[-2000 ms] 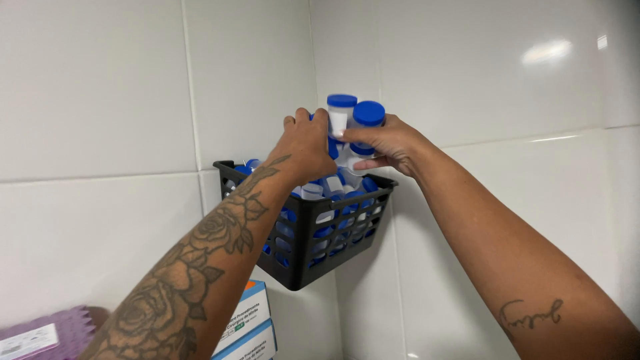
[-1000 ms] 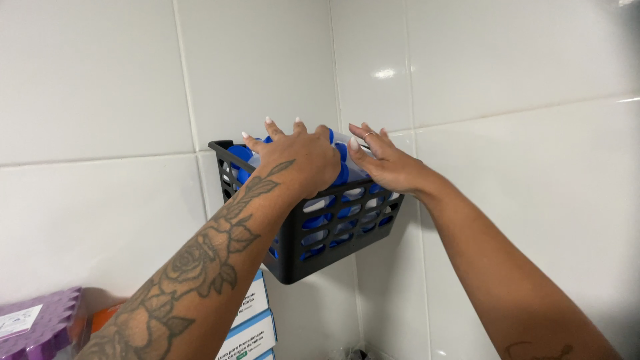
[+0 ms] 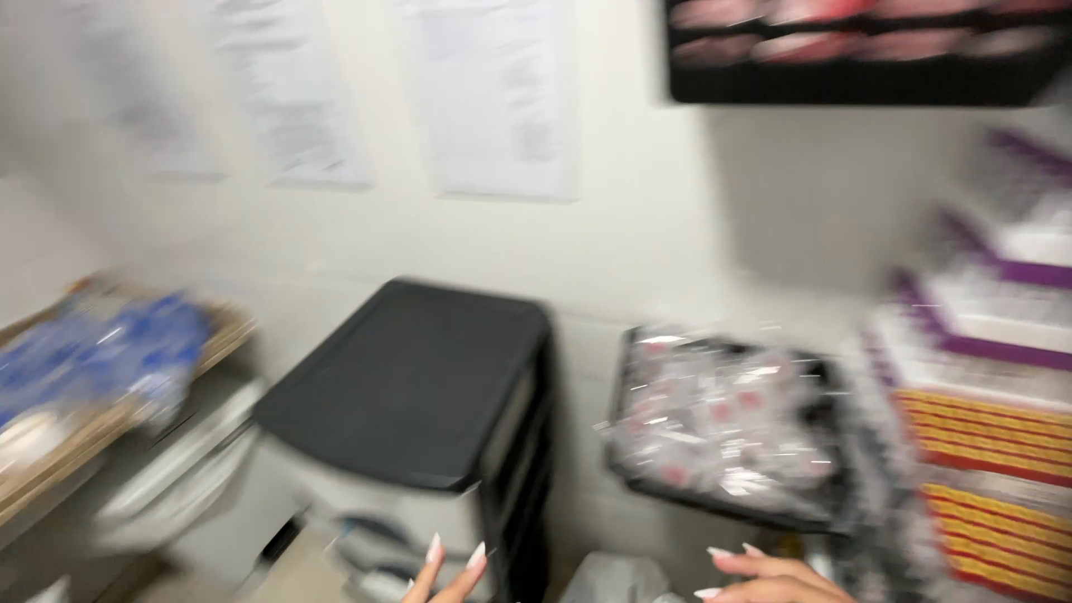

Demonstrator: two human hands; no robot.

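The whole view is blurred. Only the fingertips of my left hand point(image 3: 448, 574) show at the bottom edge, spread and holding nothing visible, in front of a drawer unit with a black top point(image 3: 419, 377). Fingers of my right hand point(image 3: 770, 574) enter at the bottom right of centre, apart and with nothing seen in them. Above my right hand is a black tray point(image 3: 620, 469) holding clear plastic packets with pinkish marks point(image 3: 729, 410).
Blue plastic-wrapped items point(image 3: 109, 352) lie in an open cardboard box point(image 3: 226, 335) at left. Stacked purple-and-white boxes point(image 3: 1005, 327) and yellow-and-red boxes point(image 3: 997, 435) stand at right. A black wall rack point(image 3: 837, 88) hangs above; printed sheets point(image 3: 502, 109) are on the wall.
Both hands have left the black basket of blue-lidded containers, where they were earlier. The view has swung to another part of the room, and the basket is out of sight.
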